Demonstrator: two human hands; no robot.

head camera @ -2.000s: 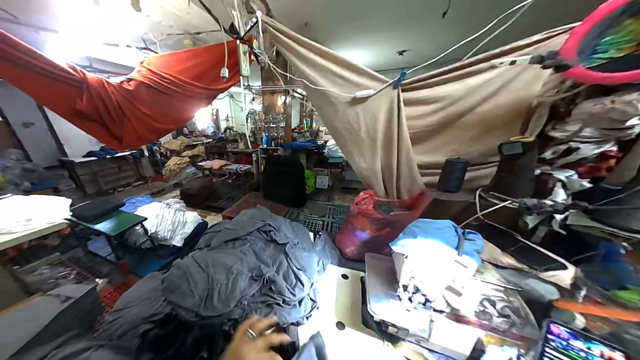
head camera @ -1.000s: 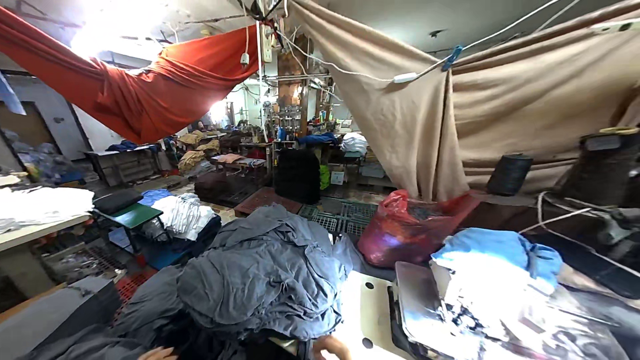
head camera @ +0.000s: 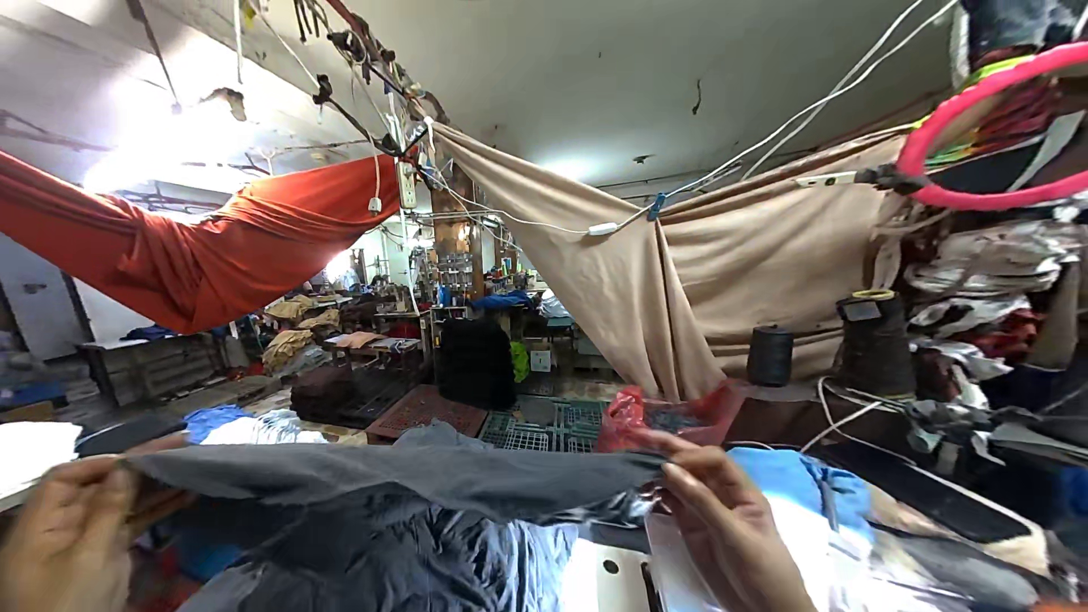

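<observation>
A dark grey piece of fabric (head camera: 399, 476) is stretched out sideways between my two hands. At the lower left, my left hand (head camera: 85, 510) pinches one end of it. The other end is pinched by my right hand (head camera: 722, 510), at the lower right. Below and behind the held cloth lies a heap of dark grey fabric (head camera: 408, 552), partly hidden by it. A white machine bed or plate (head camera: 605, 578) with a dark round hole shows between the heap and my right hand.
Beyond my right hand are a red plastic bag (head camera: 625, 416), blue cloth (head camera: 790, 476) and dark thread cones (head camera: 771, 357). Green plastic crates (head camera: 544, 425) stand behind the heap. Red cloth (head camera: 314, 221) and beige cloth (head camera: 586, 263) hang across. A pink hoop (head camera: 914, 161) hangs upper right.
Both hands have risen from the lower edge and spread apart, with a grey fabric piece now stretched between them. The view has shifted upward.
</observation>
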